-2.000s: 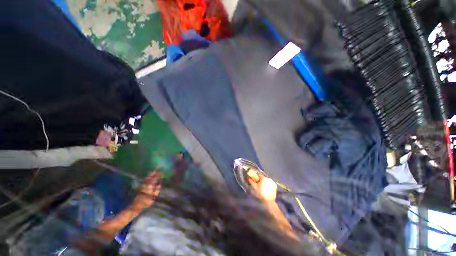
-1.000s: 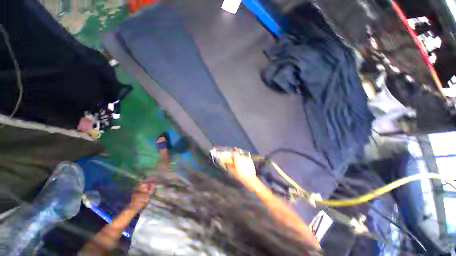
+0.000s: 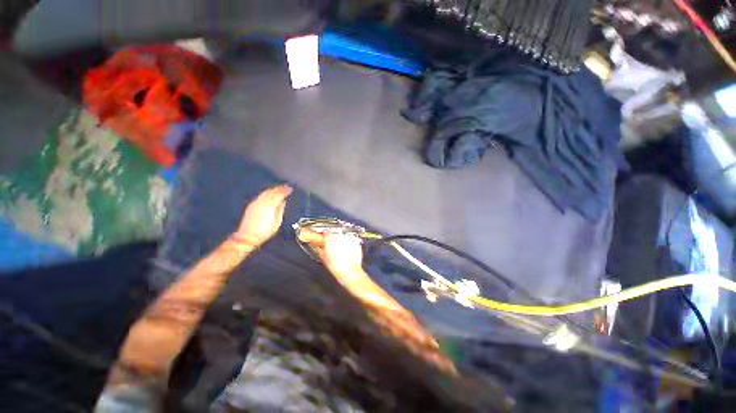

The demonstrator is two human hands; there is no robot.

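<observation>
Dark navy trousers [image 3: 214, 198] lie flat along the near side of the grey padded ironing table [image 3: 339, 121]. My left hand [image 3: 265, 216] rests on the trousers, palm down, holding nothing that I can see. My right hand [image 3: 339, 248] is closed on the steam iron [image 3: 311, 229], which sits on the trousers just right of my left hand. The iron is partly hidden by my fingers and blurred. A yellow steam hose [image 3: 549, 310] and a thin black cable [image 3: 452, 252] run from it to the right.
A crumpled navy pile [image 3: 516, 121] lies at the table's far right. A white card [image 3: 303, 62] lies at the far edge beside a blue strip [image 3: 371, 54]. An orange-red bag [image 3: 153, 93] is at far left. Hanging dark pieces [image 3: 524, 28] are beyond. A pale rod [image 3: 613, 352] is near right.
The view has turned and shifted. My left hand has come from beside the table onto the trousers. My right hand has moved the iron farther along the trousers, toward their left end.
</observation>
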